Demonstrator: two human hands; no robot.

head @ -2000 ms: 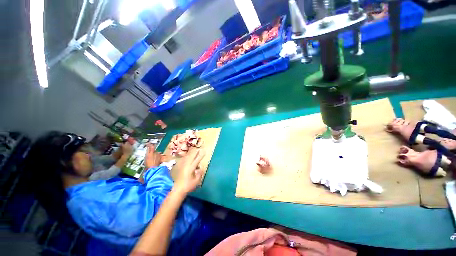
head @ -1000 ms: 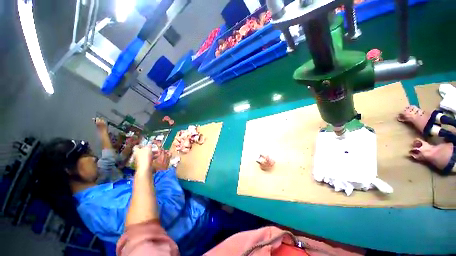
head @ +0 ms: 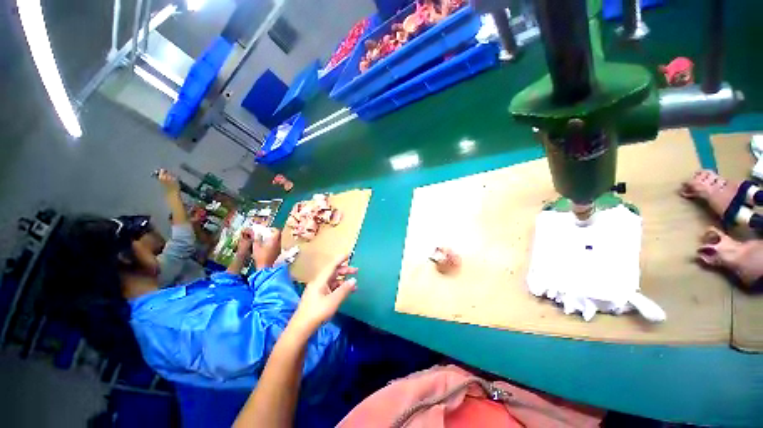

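Observation:
My left hand [head: 326, 292] reaches in from the bottom, over the front edge between my cardboard sheet [head: 494, 292] and the left neighbour's board. Its fingers are half bent and apart, and nothing shows in it. My right hand is out of the picture. One small flesh-coloured moulded part [head: 444, 259] lies alone on the left of my sheet. The green bench press [head: 583, 159] stands over a white cloth-like press pad [head: 586, 259] with a ragged front edge. A pile of small flesh-coloured parts [head: 314, 217] lies on the neighbour's board.
A person in blue [head: 209, 322] sits close on my left, with another person beyond. Larger banded figure pieces [head: 736, 255] lie right of the press. Behind runs the green belt [head: 452, 125], with a pink-red part [head: 678, 71] behind the press and blue crates [head: 418, 63] beyond.
My left hand moved out to the neighbour's hands, then back right and down to the bench edge. The view has shifted slightly. A pink-red part has appeared on the belt behind the press.

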